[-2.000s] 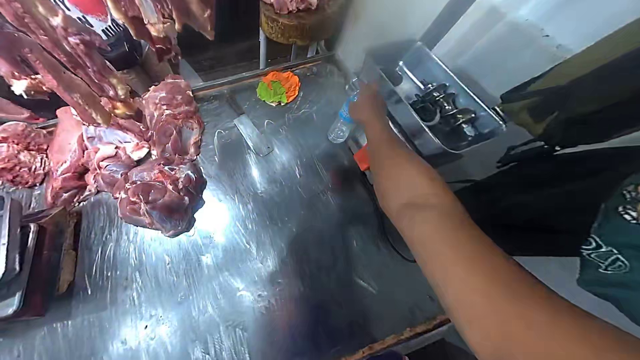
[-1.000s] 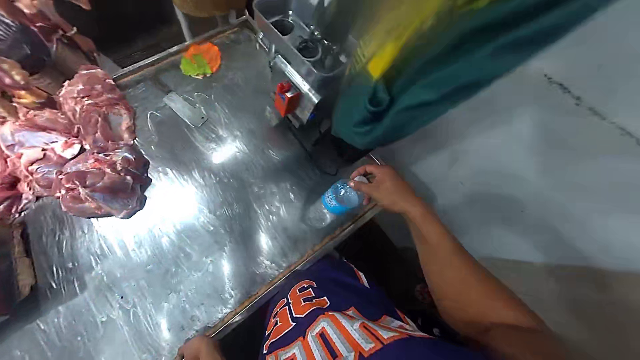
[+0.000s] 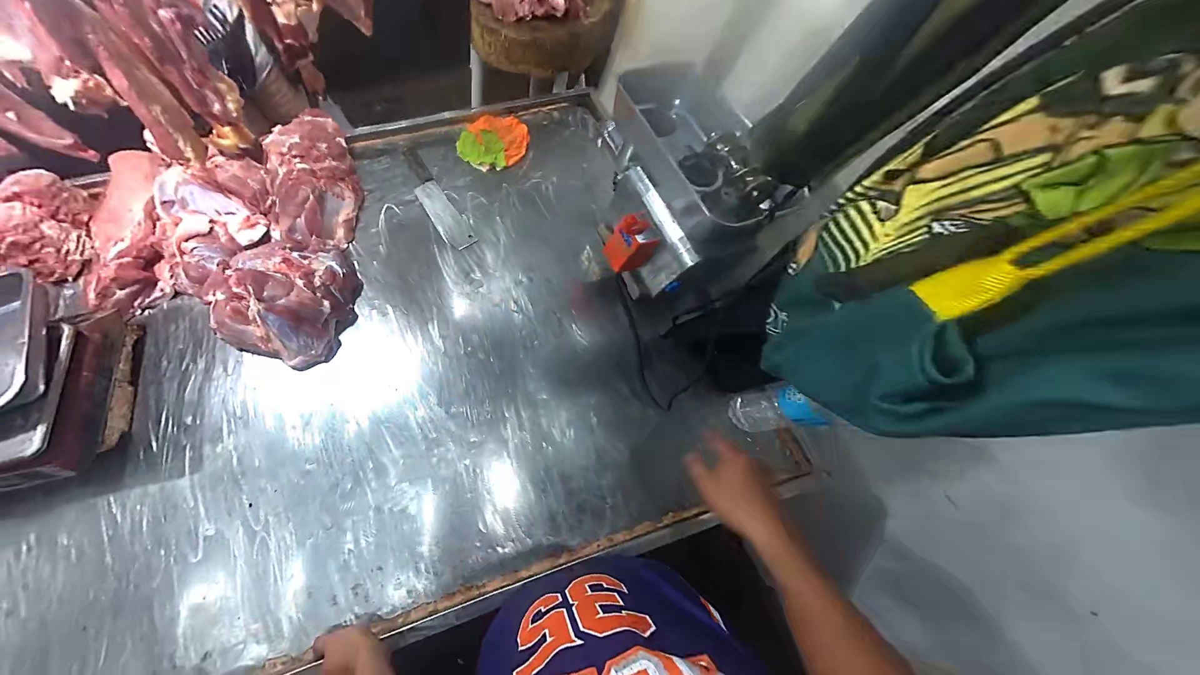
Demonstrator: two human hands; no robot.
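Note:
My right hand [image 3: 729, 476] is over the near right corner of the metal table [image 3: 525, 375], its fingers apart and holding nothing. Just beyond it a clear plastic bottle with a blue label [image 3: 764, 410] lies on its side, partly under hanging cloth. My left hand [image 3: 352, 649] rests at the table's near edge, low in the view; its fingers are mostly hidden, so its grip is unclear. A cleaver [image 3: 444, 214] lies flat toward the far side, near an orange and green item [image 3: 494, 142].
Raw meat [image 3: 281, 300] is piled at the left below hanging cuts [image 3: 141, 75]. Scales or trays [image 3: 37, 375] stand at the left edge. At the right are a grey bin of metal parts [image 3: 647, 103], a red object [image 3: 630, 244], a black cable [image 3: 640, 352] and hanging clothes [image 3: 1012, 356].
A second ago my right hand held the bottle at the table's near right edge; now it is off the bottle, which lies on its side. The view has shifted.

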